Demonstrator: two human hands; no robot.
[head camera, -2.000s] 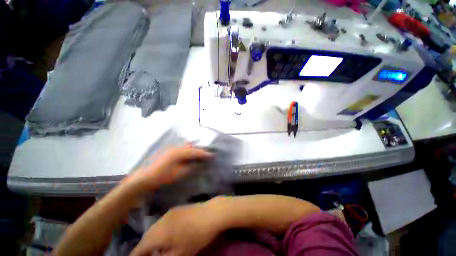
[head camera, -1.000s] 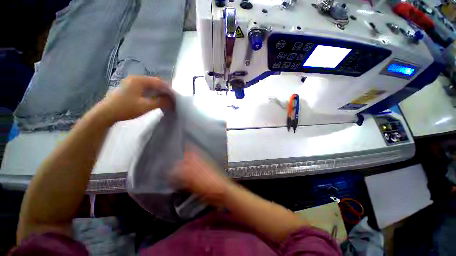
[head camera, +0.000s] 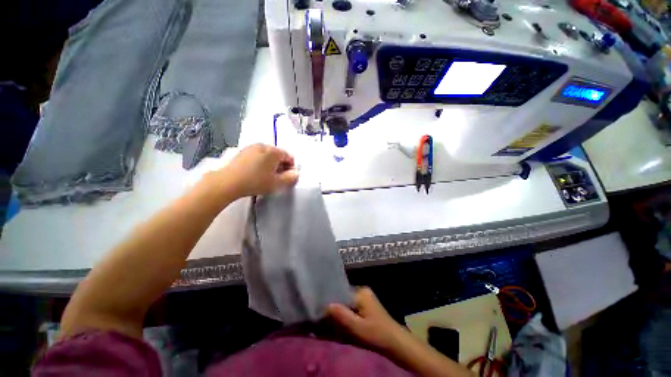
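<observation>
A grey fabric panel (head camera: 294, 247) hangs over the front edge of the machine table. My left hand (head camera: 265, 171) grips its upper end, just in front of the needle area. My right hand (head camera: 362, 316) grips its lower right corner, below the table edge. The panel is held lengthwise between both hands. The white sewing machine (head camera: 471, 125) stands behind, with its presser foot (head camera: 315, 132) brightly lit. The fabric's upper end is short of the presser foot, not under it.
Orange and blue snips (head camera: 424, 163) lie on the machine bed. A large grey stack (head camera: 96, 110) and a second stack (head camera: 217, 66) lie at left. Below the table are a beige board (head camera: 471, 316), a black phone (head camera: 444, 342), scissors (head camera: 488, 353) and white paper (head camera: 586, 280).
The bunched, folded panel is now stretched out lengthwise. My left hand has moved right and down, towards the needle. My right hand has moved down and right to the panel's lower corner.
</observation>
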